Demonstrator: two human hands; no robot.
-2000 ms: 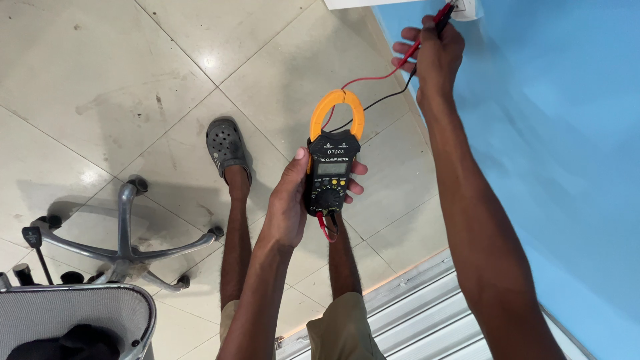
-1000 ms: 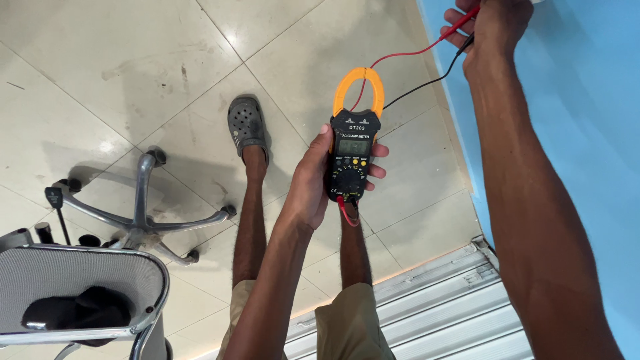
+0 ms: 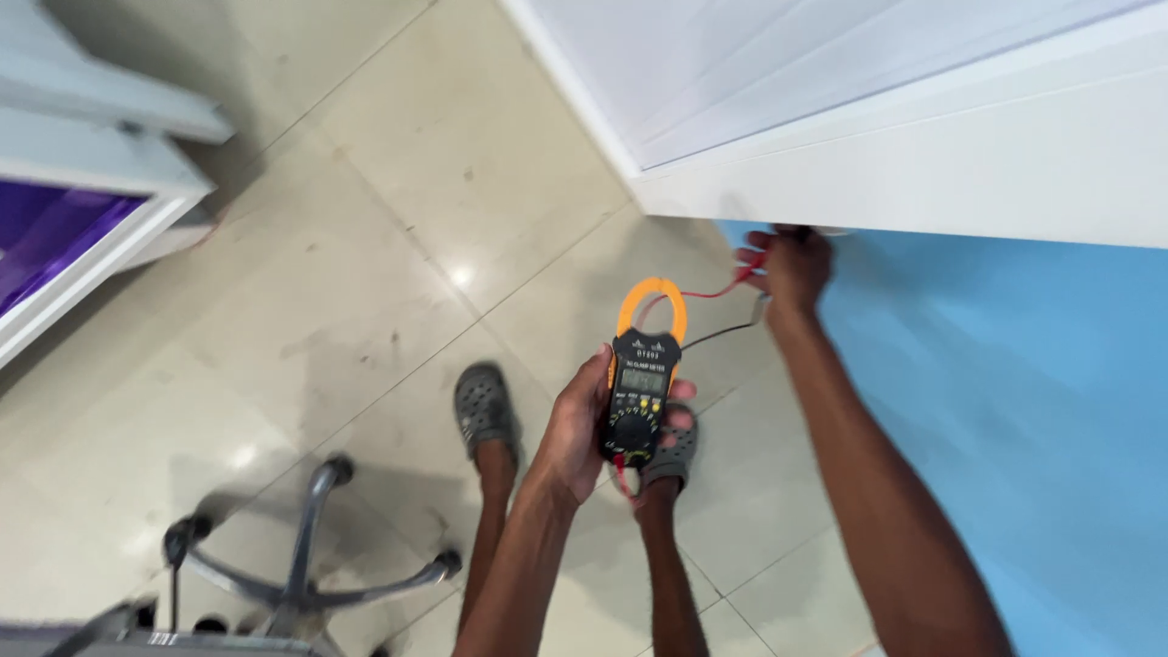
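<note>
An orange and black clamp meter point(image 3: 643, 392) lies in my left hand point(image 3: 579, 424), its jaw closed and its display facing up, too blurred to read. A red and a black test lead point(image 3: 725, 331) run from the meter toward my right hand point(image 3: 796, 272). Pinched in the fingers of that hand is the red test probe point(image 3: 755, 265), close to the blue wall just under the white ledge. The black lead also reaches this hand, but its probe is mostly hidden by the fingers. What the probe tips touch cannot be seen.
A white panelled unit point(image 3: 876, 146) overhangs the blue wall point(image 3: 1031, 392) at upper right. On the tiled floor stands a wheeled metal chair base point(image 3: 297, 584), lower left. A white-framed piece with a purple panel point(image 3: 64, 237) is at the left edge. My feet wear grey clogs point(image 3: 484, 406).
The view has shifted, bringing in the white unit and the purple-panelled piece. My left hand still holds the meter, and my right hand still holds the red probe by the wall.
</note>
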